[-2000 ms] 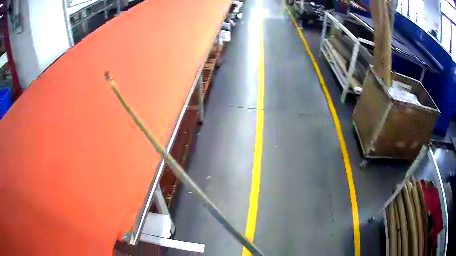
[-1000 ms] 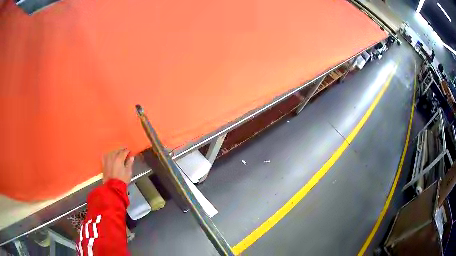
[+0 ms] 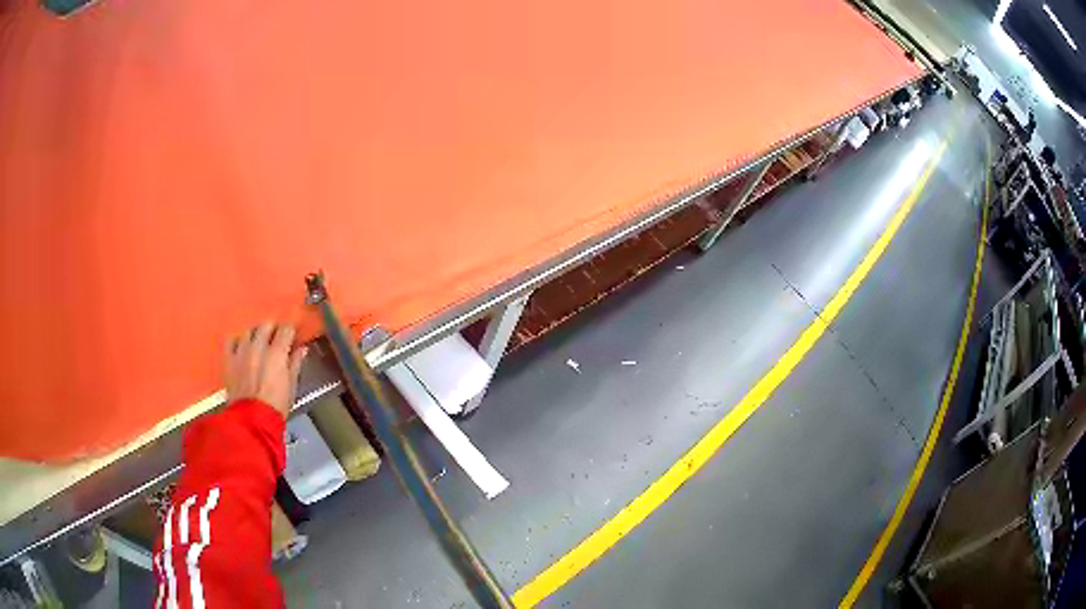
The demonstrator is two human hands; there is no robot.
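Bright orange material [image 3: 393,167] covers the long table. Its near edge lies a little back from the table's edge at the lower left, where a pale strip shows. My left hand [image 3: 263,366], in a red sleeve, lies palm down on the orange material at the table edge, fingers slightly spread. A long thin dark bar [image 3: 393,434] slants from over the table edge down past the bottom of the picture, its tip just right of my hand. What holds its lower end is out of view. My right hand is not in view.
A flat white strip [image 3: 459,446] juts from the table edge over the floor. Rolls [image 3: 345,440] lie under the table. A grey aisle with yellow lines [image 3: 738,416] runs along it. A brown box [image 3: 982,523] and racks stand at the right.
The view has swung, and my left hand has come into the picture on the material. Since one second ago, the bar's tip has shifted slightly left and down, uncovering more of the white strip.
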